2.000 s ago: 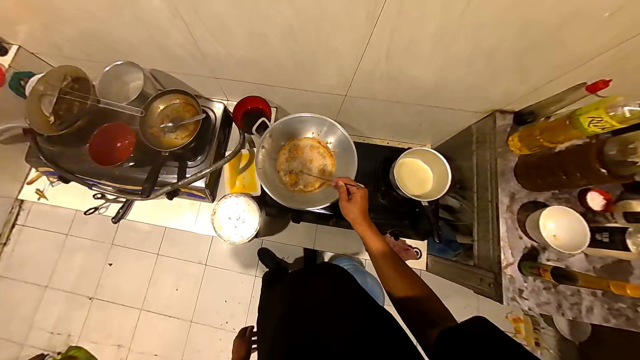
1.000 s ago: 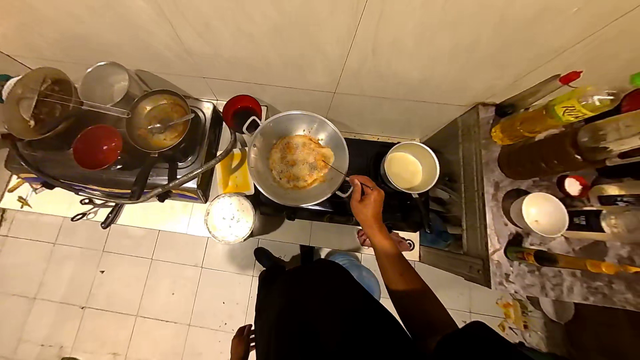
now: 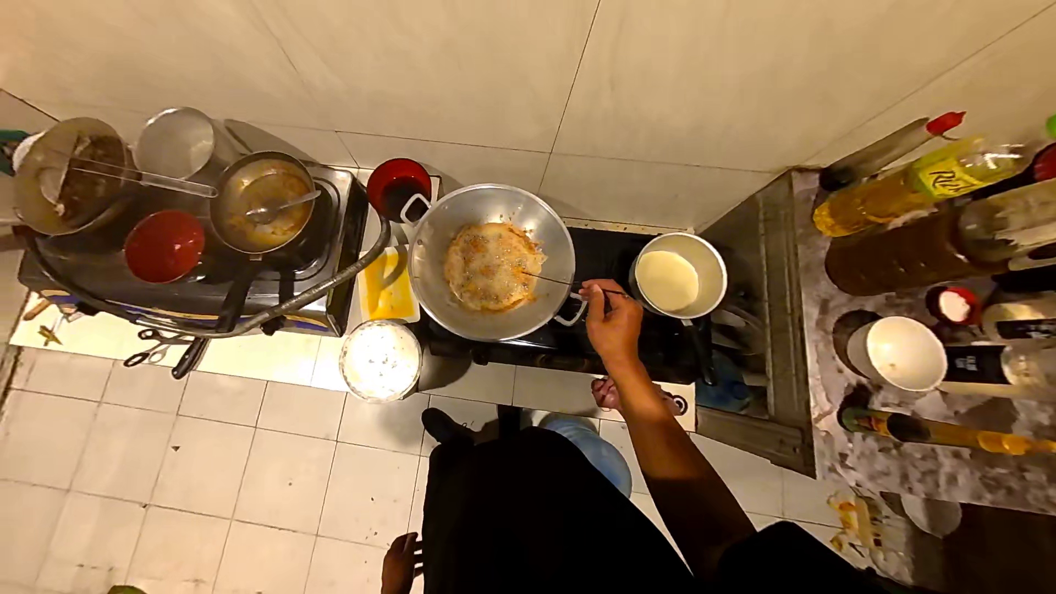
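Note:
My right hand (image 3: 613,323) grips the end of a thin dark metal skewer or rod (image 3: 561,281), just right of the wok. The rod's far tip reaches the food frying in bubbling oil (image 3: 493,266) inside the two-handled metal wok (image 3: 429,297). To the right of my hand stands a white saucepan (image 3: 716,289) with pale cream liquid. My left hand (image 3: 400,563) hangs low beside my dark clothing at the bottom, near nothing on the counter, and its fingers are partly hidden. Left of the wok are a container of white powder (image 3: 380,360) and a yellow tray (image 3: 388,285).
A second stove (image 3: 338,285) at the left holds a frying pan (image 3: 264,227), a red bowl (image 3: 164,246) and pots, with a hose (image 3: 330,285) across it. Scissors (image 3: 153,346) lie at its front. Oil bottles (image 3: 916,186) and a white bowl (image 3: 898,353) stand on the right counter.
My right hand has moved right, from over the wok's lower right edge to beside its right handle, still holding the rod. The food lay at the wok's middle left then and remains inside it.

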